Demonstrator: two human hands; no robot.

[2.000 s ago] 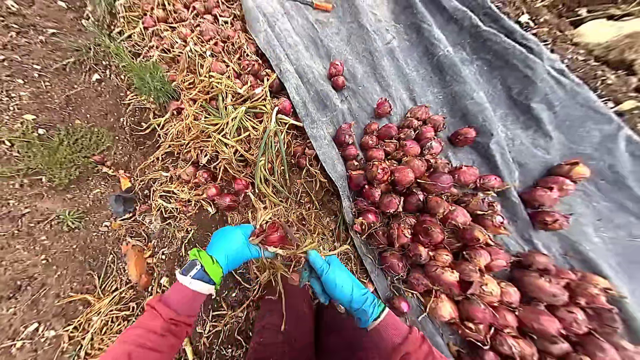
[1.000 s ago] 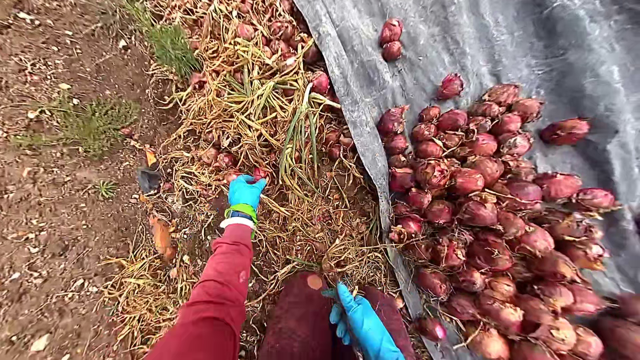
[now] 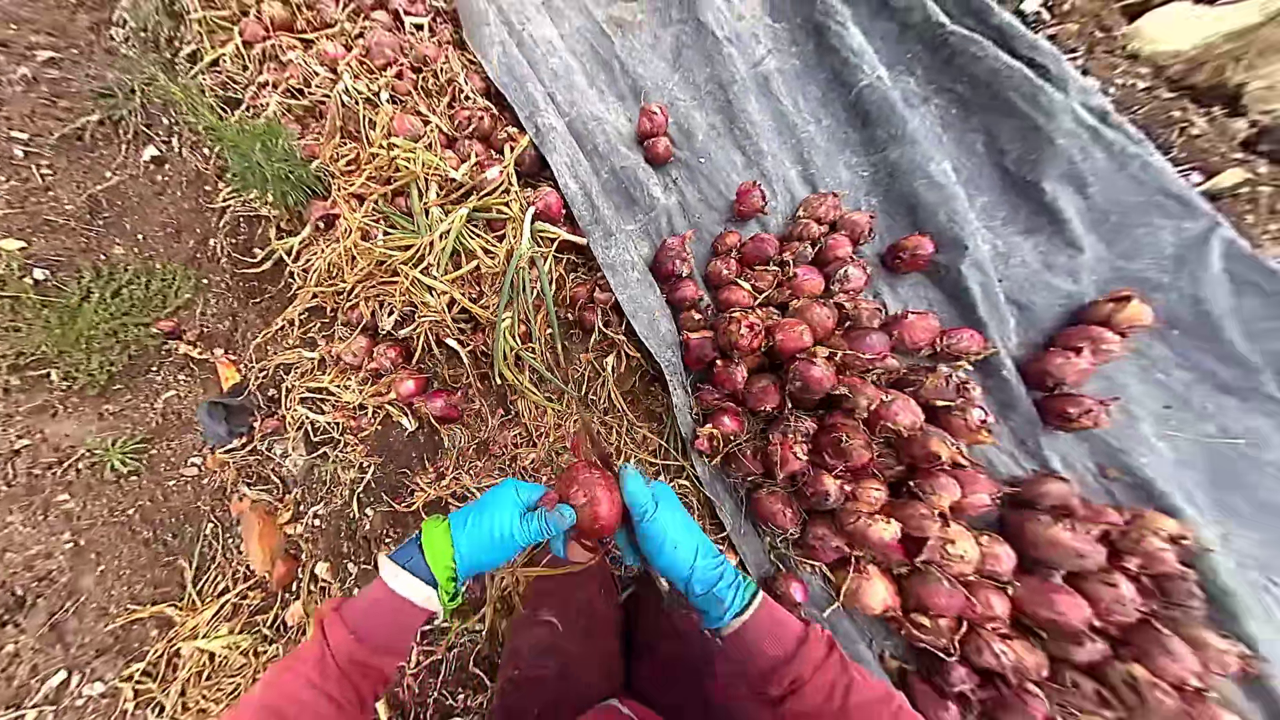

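A red onion is held just above my knees, in the lower middle of the view. My left hand, in a blue glove with a green band at the wrist, grips it from the left. My right hand, also gloved in blue, is against its right side; whether a tool is in that hand is hard to tell, though a thin blurred dark shape rises above the onion. Several red onions with dry tops lie on the soil to the left. A large heap of trimmed red onions rests on grey fabric to the right.
The grey fabric sheet runs diagonally across the right side, with a few onions apart from the heap. Bare soil with green weeds is at the left. A dark scrap lies on the soil. Pale stones show at the top right.
My left hand was reaching to onions on the ground a second ago and has come back toward my knees, gripping an onion. My right hand has come up to meet it.
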